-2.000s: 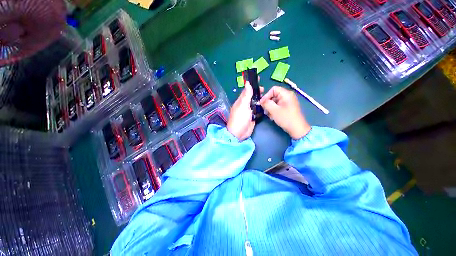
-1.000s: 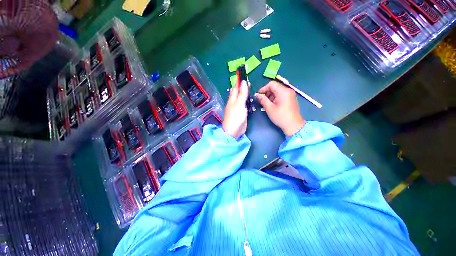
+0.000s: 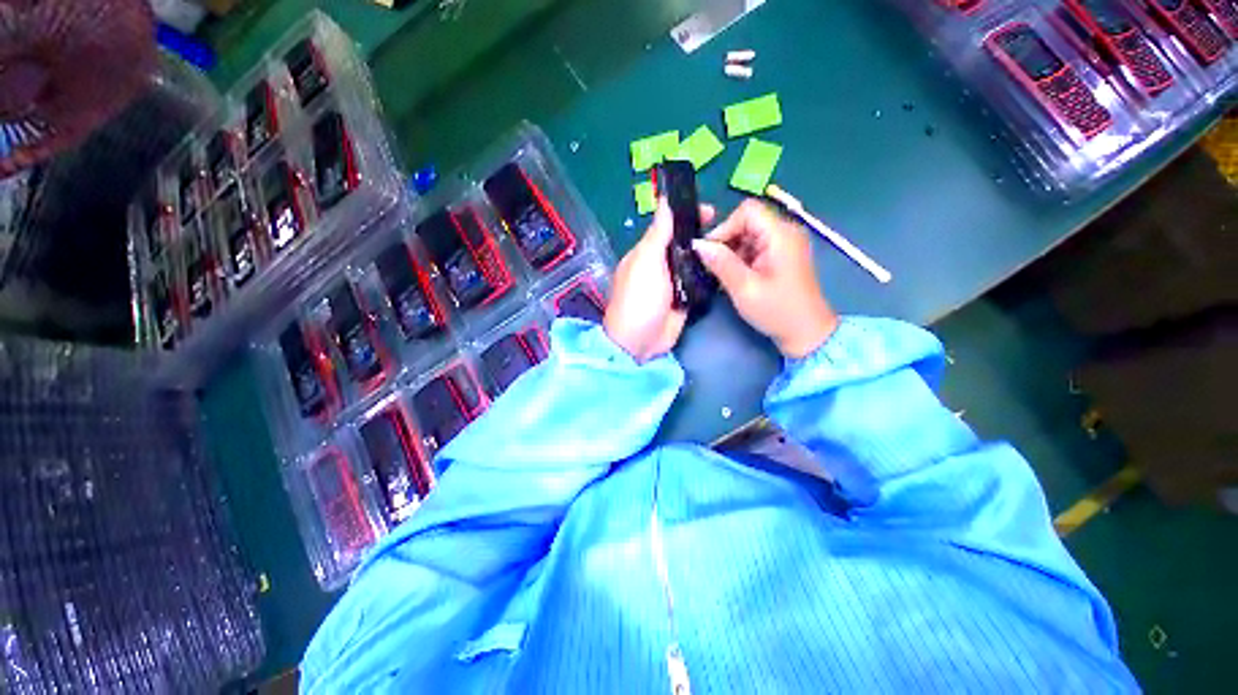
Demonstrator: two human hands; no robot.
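Observation:
My left hand (image 3: 644, 297) holds a black phone (image 3: 684, 224) with a red edge near its top. The phone stands lengthwise over the bench, its black side towards my right hand. My right hand (image 3: 768, 276) has its thumb and fingertips pinched together at the phone's right edge. Whether a small part is between those fingertips cannot be told. Several green pieces (image 3: 752, 117) lie just beyond the phone. A thin whitish tool (image 3: 831, 235) lies to the right of them.
A clear tray (image 3: 291, 478) of phones is at the left, with stacked filled trays (image 3: 136, 251) beyond it and stacked empty trays (image 3: 109, 516) nearer. Another phone tray (image 3: 1039, 186) is at upper right. Two small white cylinders (image 3: 739, 64) lie near a metal plate (image 3: 711, 23). A fan (image 3: 68, 75) is at upper left.
One second ago the phone was edge-on and my right hand was apart from it. Now the phone's black side is turned more into view and my right fingertips are at it.

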